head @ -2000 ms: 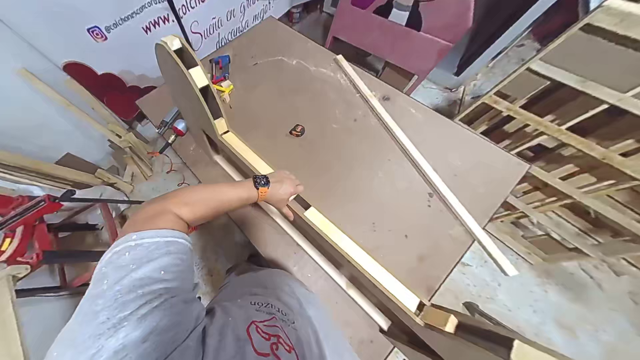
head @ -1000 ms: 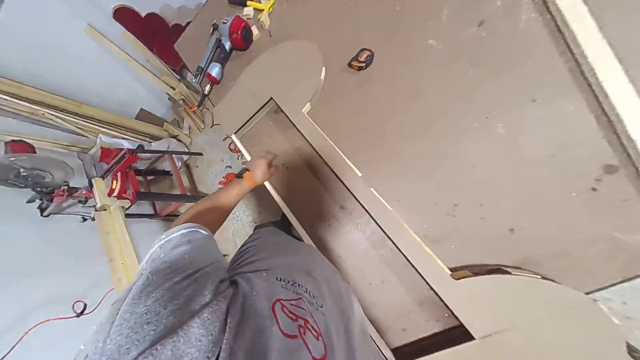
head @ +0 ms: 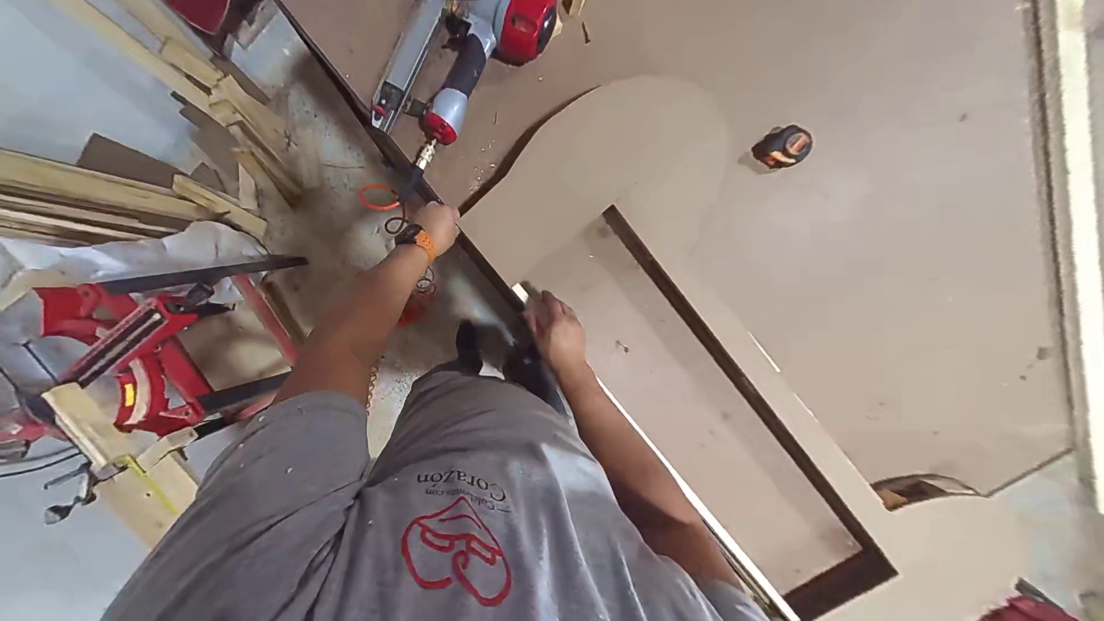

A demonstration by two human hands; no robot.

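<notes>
A flat brown panel frame [head: 664, 138] with a rounded end and a long rectangular opening lies on the large brown board. My left hand [head: 438, 226], with an orange-strapped watch on the wrist, has its fingers curled at the frame's near edge, beside the rounded end. Lower right of it, my right hand [head: 556, 328] holds the end of a narrow wooden strip [head: 519, 291] at the near side of the opening. The strip's pale edge continues past my right forearm to the bottom. My fingers partly hide both contacts.
A red and grey pneumatic nailer [head: 466, 78] with its hose lies past my left hand. A tape measure [head: 783, 147] rests on the board [head: 906, 259]. Wood strips [head: 95, 185] and a red tool stand [head: 155, 345] are at left. Another pale strip [head: 1074, 172] runs along the right.
The frame stood on edge two seconds ago and lies flat now. My left hand has gone from the strip to the frame's edge. My right hand has come into view at the strip. The view has shifted.
</notes>
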